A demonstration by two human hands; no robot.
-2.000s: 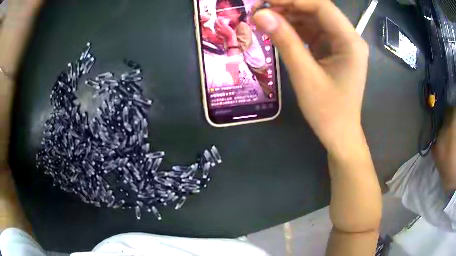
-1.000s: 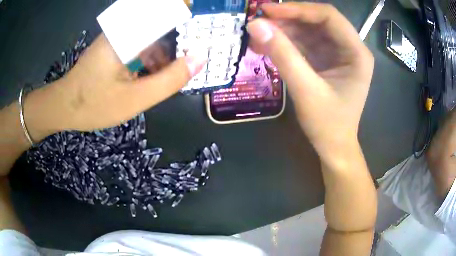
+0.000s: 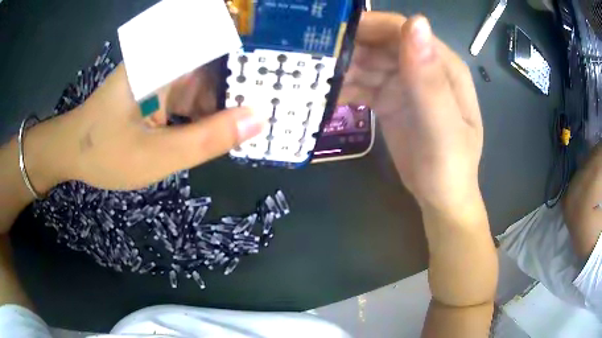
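Observation:
My left hand (image 3: 132, 138) holds an open keypad handset (image 3: 277, 99) from the left, its thumb on the white key sheet. The handset has a blue circuit board at the top and a black right edge. A white square piece (image 3: 178, 49) with a green tab sticks out at its left, above my left hand. My right hand (image 3: 422, 99) is at the handset's right edge, thumb raised and apart; its fingertips are partly hidden behind the edge. No part shows in it. A heap of small dark and clear inserts (image 3: 138, 224) lies at left, partly under my left hand.
A smartphone (image 3: 350, 135) lies mostly hidden behind the handset. A small dark piece (image 3: 485, 74), a slim silver tool (image 3: 488, 28) and a small silver-grey handset (image 3: 529, 59) lie at right. A black cable, clear plastic and another person's arm (image 3: 584, 204) are at the right edge.
My left hand has come in from the left with the handset, which has since moved lower in view. My right thumb has lifted from its pinch. A small dark piece now shows on the mat at right.

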